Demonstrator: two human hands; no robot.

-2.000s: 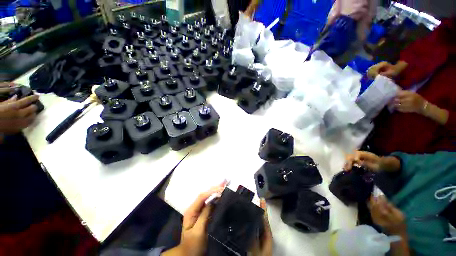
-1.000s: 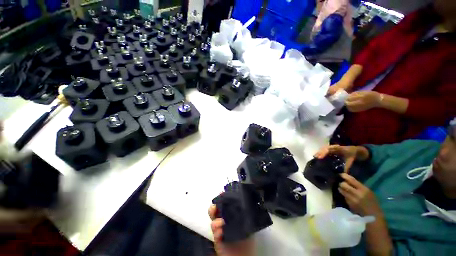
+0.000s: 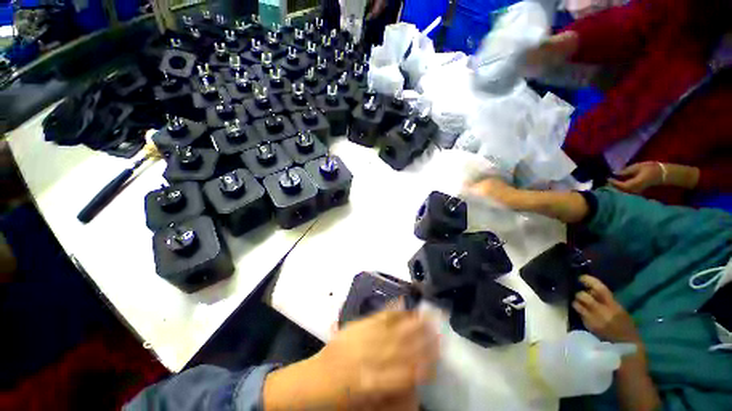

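Note:
My left hand (image 3: pixel 381 353), blurred, reaches in from the lower left in a blue sleeve. Its fingers are curled, with a blurred white tissue (image 3: pixel 433 321) at the fingertips. A black cube unit (image 3: pixel 369 293) is just behind the hand, partly hidden by it; what supports it cannot be seen. My right hand is not in view. Several black units (image 3: pixel 437 269) with metal prongs stand close together to the right of the hand. Many more units (image 3: pixel 233 193) stand in rows on the white table (image 3: pixel 120 265), prongs up.
A white squeeze bottle (image 3: pixel 574 365) is at the lower right. A teal-clothed person (image 3: pixel 666 249) has one hand at a unit (image 3: pixel 550 273), the other arm across the table. White packaging (image 3: pixel 514 128) is heaped mid-table. A black-handled tool (image 3: pixel 112 193) and black parts (image 3: pixel 96 112) lie left.
The unit near me is lower and partly covered by my left hand. Another unit stands at the front left of the rows. The teal-clothed person's arm has stretched out; red-sleeved hands have moved.

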